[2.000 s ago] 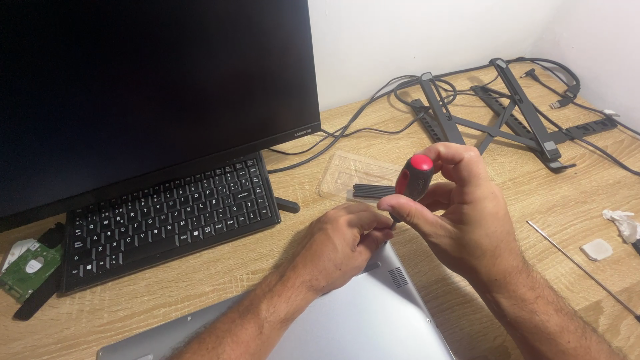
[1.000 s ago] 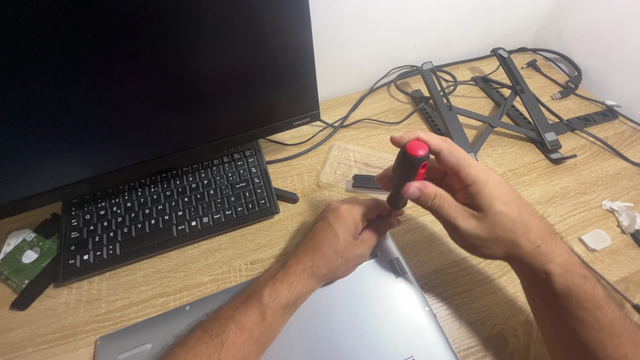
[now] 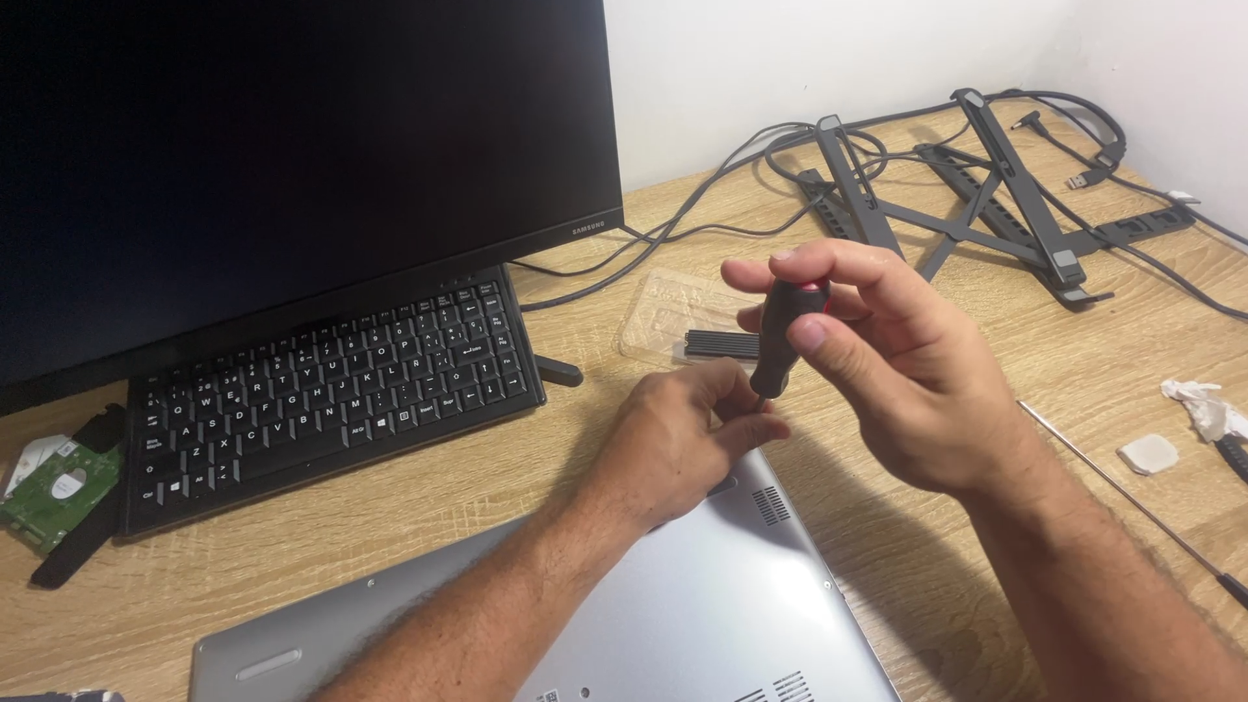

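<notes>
My right hand (image 3: 877, 361) grips the black and red handle of a screwdriver (image 3: 778, 336), which stands nearly upright with its shaft pointing down. At the screwdriver's lower end, the thumb and fingers of my left hand (image 3: 687, 439) close around the thin shaft. The tip is hidden behind my left fingers. Both hands are over the far corner of a silver laptop (image 3: 673, 595), lying with its vented underside up. Small screws or screw holes show along its edges.
A Samsung monitor (image 3: 292, 166) and a black keyboard (image 3: 341, 400) stand at left, beside a green circuit board (image 3: 63, 492). Behind my hands lie a clear plastic tray (image 3: 653, 317) and a black ribbed bar (image 3: 720, 343). A folding laptop stand (image 3: 960, 229), cables and a thin metal rod (image 3: 1111, 487) are at right.
The fingers of my right hand have shifted over the top of the screwdriver handle, covering most of its red end. My left hand remains at the shaft near the laptop's corner.
</notes>
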